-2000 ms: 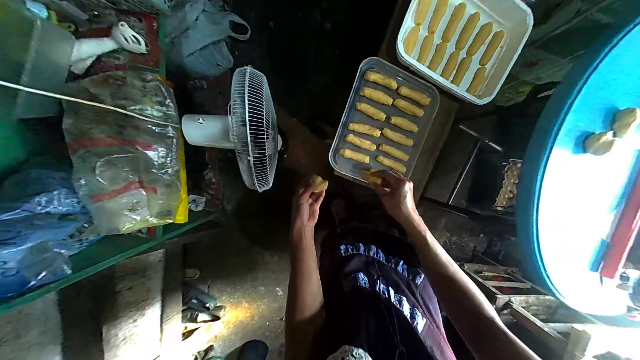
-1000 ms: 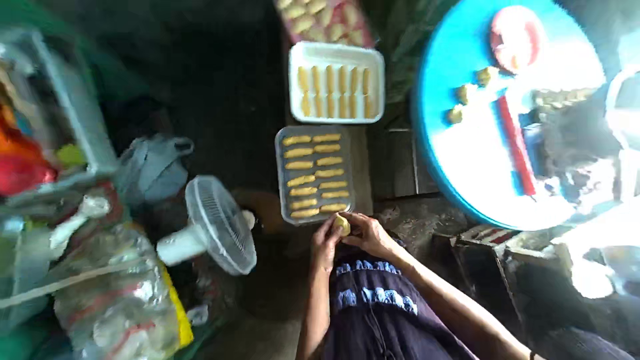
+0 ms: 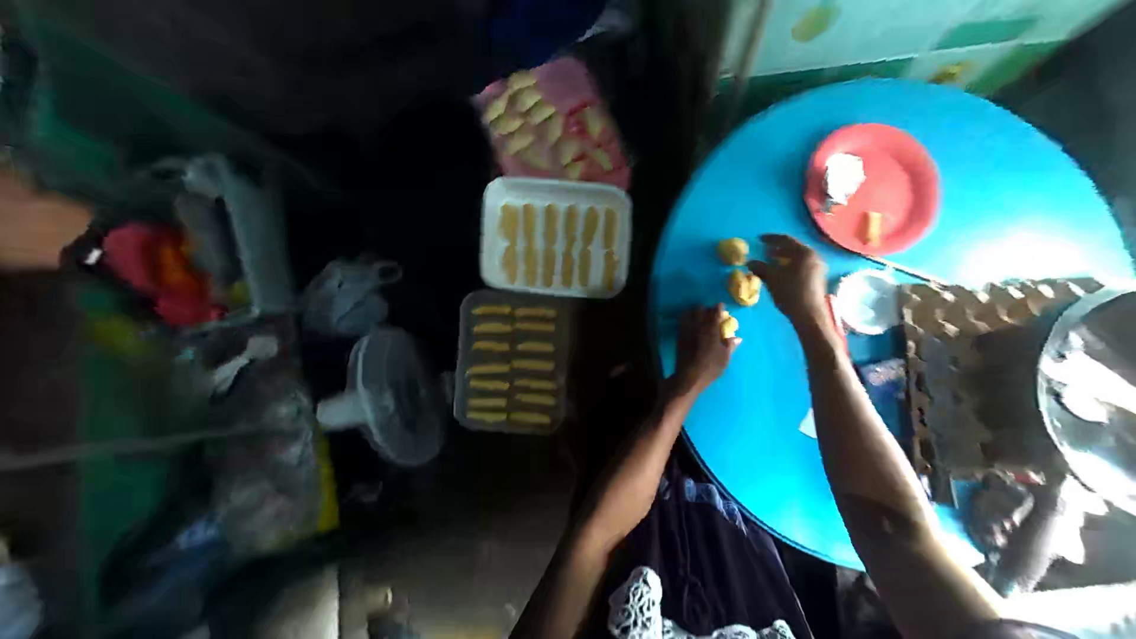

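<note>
My left hand (image 3: 706, 344) holds a small lump of yellow dough (image 3: 729, 326) in its fingertips at the near left part of a round blue table (image 3: 763, 426). My right hand (image 3: 794, 271) is over the table, beside two dough balls (image 3: 733, 251); a bit of yellow shows at its fingers, and whether it grips that is unclear. Left of the table, a clear tray (image 3: 512, 359) bears two columns of dough sticks. Above it lies a white tray (image 3: 556, 236) with two rows of dough sticks.
A pink tray (image 3: 568, 84) with dough pieces lies beyond the white one. On the table are a red plate (image 3: 896, 182) with foil, a white bowl (image 3: 868, 302), egg cartons (image 3: 963, 373) and a large metal basin (image 3: 1096, 382). A fan (image 3: 390, 395) stands at left.
The view has swung to the right. Both hands have moved from beside the clear tray to the blue table. One second ago they were together at a piece of dough; now they are apart.
</note>
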